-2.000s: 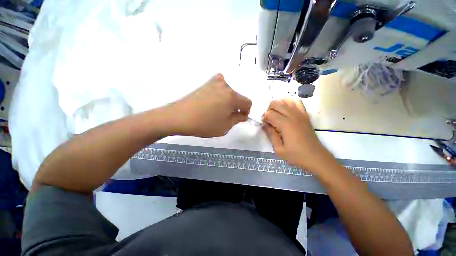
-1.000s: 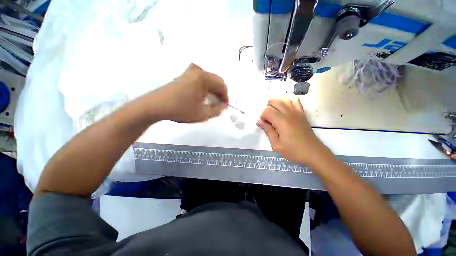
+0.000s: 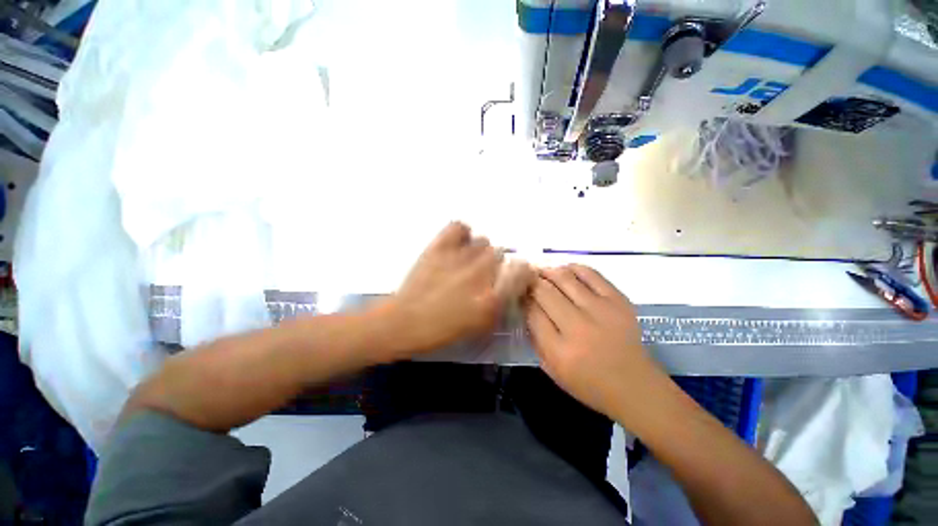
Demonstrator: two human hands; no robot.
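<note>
My left hand (image 3: 453, 288) and my right hand (image 3: 586, 324) meet at the table's front edge, left of and below the needle area. Sheer white cloth (image 3: 511, 334) shows between and just below my fingers, over the ruler edge. The fingers of both hands are closed on it. My left hand is blurred, and the fingertips hide the exact grip. The presser foot (image 3: 555, 152) of the sewing machine (image 3: 679, 77) stands above and beyond my hands, with no hand at it.
A large white garment heap (image 3: 195, 134) covers the left of the table and hangs over its front. Snips (image 3: 890, 293) lie at the right end. A lilac-white thread tangle (image 3: 743, 154) is on the machine bed. A blue crate (image 3: 725, 401) and white cloth (image 3: 838, 437) are below right.
Both hands have moved down to the front edge. My left hand has come right to meet my right hand, after being apart with a thin strand at its fingers. The view has shifted slightly.
</note>
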